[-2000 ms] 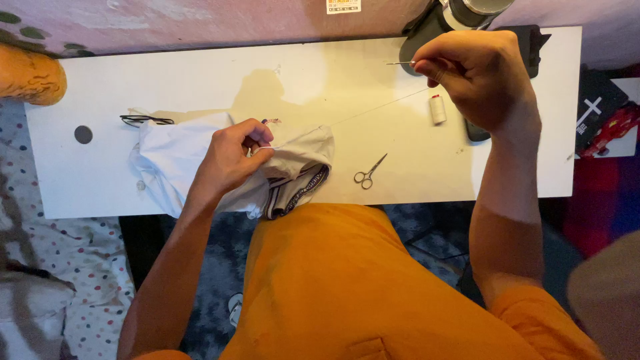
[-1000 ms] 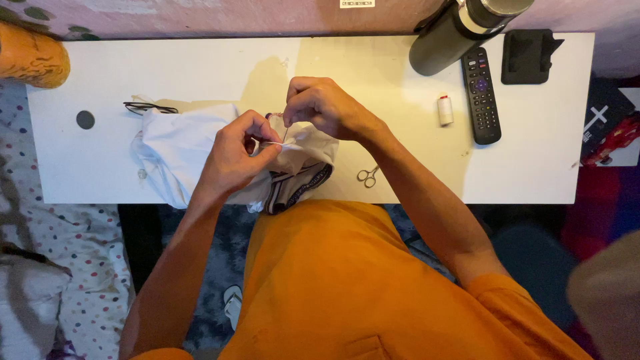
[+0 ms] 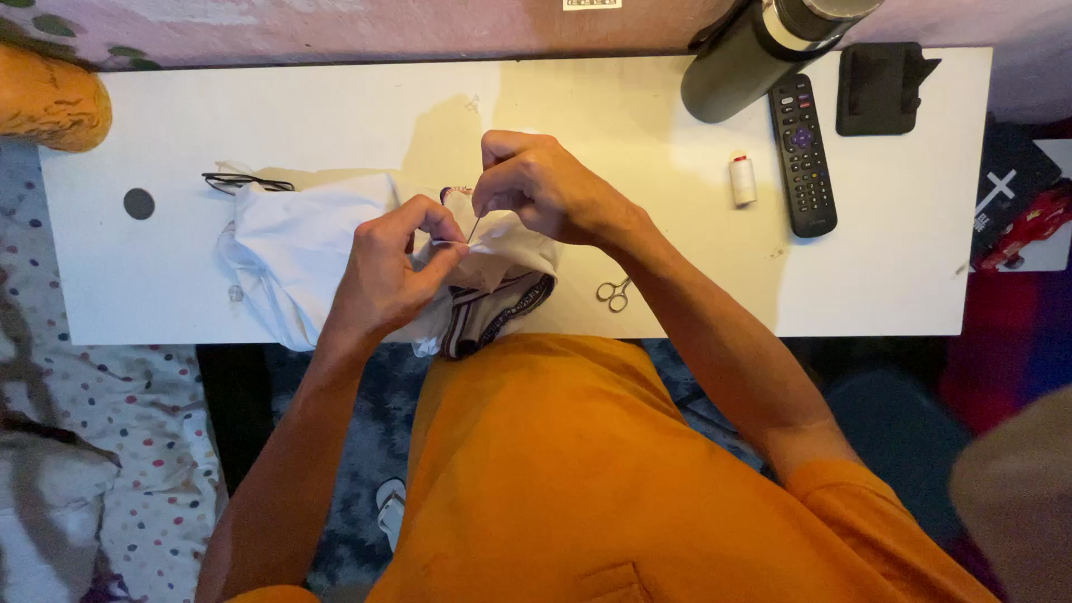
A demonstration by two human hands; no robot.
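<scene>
A white cloth garment (image 3: 310, 243) with a dark striped band lies at the table's front edge. My left hand (image 3: 402, 268) pinches a fold of it between thumb and index finger. Close beside it, on the right, my right hand (image 3: 553, 188) holds a thin sewing needle (image 3: 475, 229) whose lower end meets the cloth at my left fingertips. Small scissors (image 3: 614, 295) lie right of the garment, their blades hidden under my right forearm. A spool of white thread (image 3: 742, 181) stands or lies farther right; which, I cannot tell.
The white table (image 3: 879, 293) holds a remote control (image 3: 804, 155), a dark steel bottle (image 3: 737, 71) and a black stand (image 3: 878, 88) at the right. Black-framed glasses (image 3: 247, 182) touch the garment's back left. A dark disc (image 3: 139, 203) and an orange cylindrical object (image 3: 50, 100) are at the left.
Two seconds ago my right hand was raised far to the right with the needle, a thread stretched to the cloth. It came back to the cloth beside my left hand, which still pinches the fold.
</scene>
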